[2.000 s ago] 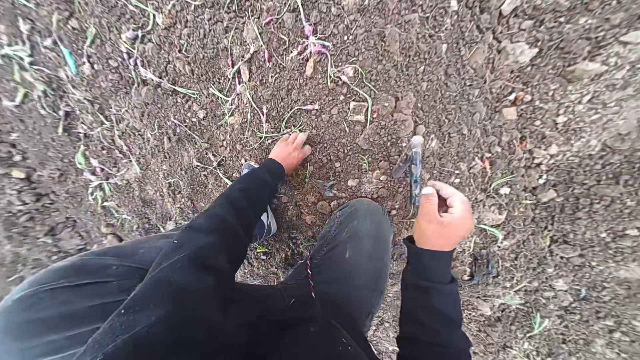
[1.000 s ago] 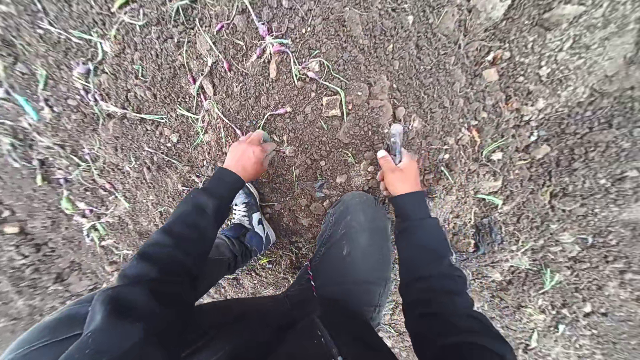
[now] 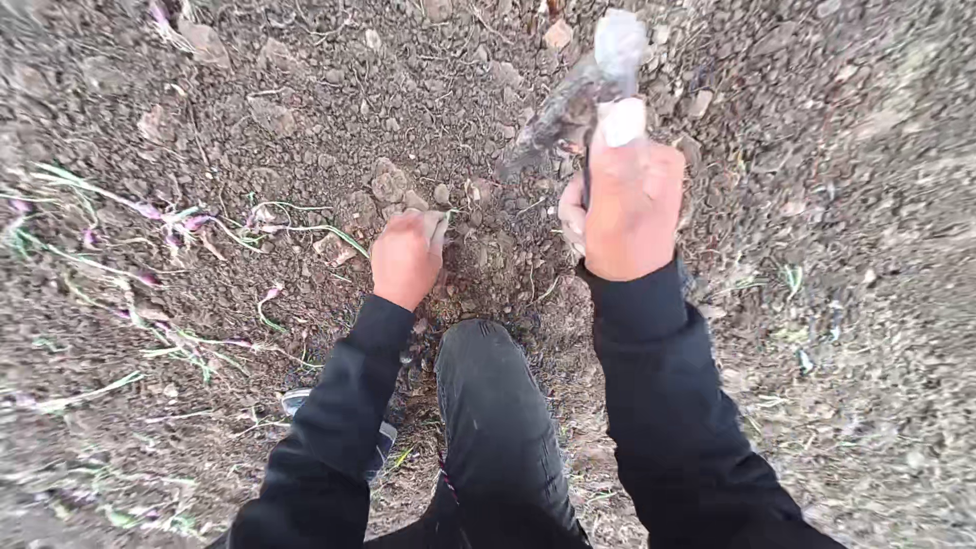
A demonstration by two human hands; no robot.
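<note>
My right hand is closed around the handle of a hand tool, whose pale end sticks out above the fist. A blurred dark blade-like part slants down and left from it, over the soil. My left hand is low over the ground, fingers bent together near small clods; a thin green tip shows beside the fingertips, and whether they grip it I cannot tell. Purple onions with green leaves lie on the soil to the left of that hand.
Loose soil with clods and stones surrounds both hands. My bent knee is between my forearms, and a shoe shows at the lower left. More onion plants are strewn at the left; small green weeds grow at the right.
The view has shifted over the ground. My right hand has moved forward with the tool, which now extends farther beyond the fist. My left hand remains low by the soil.
</note>
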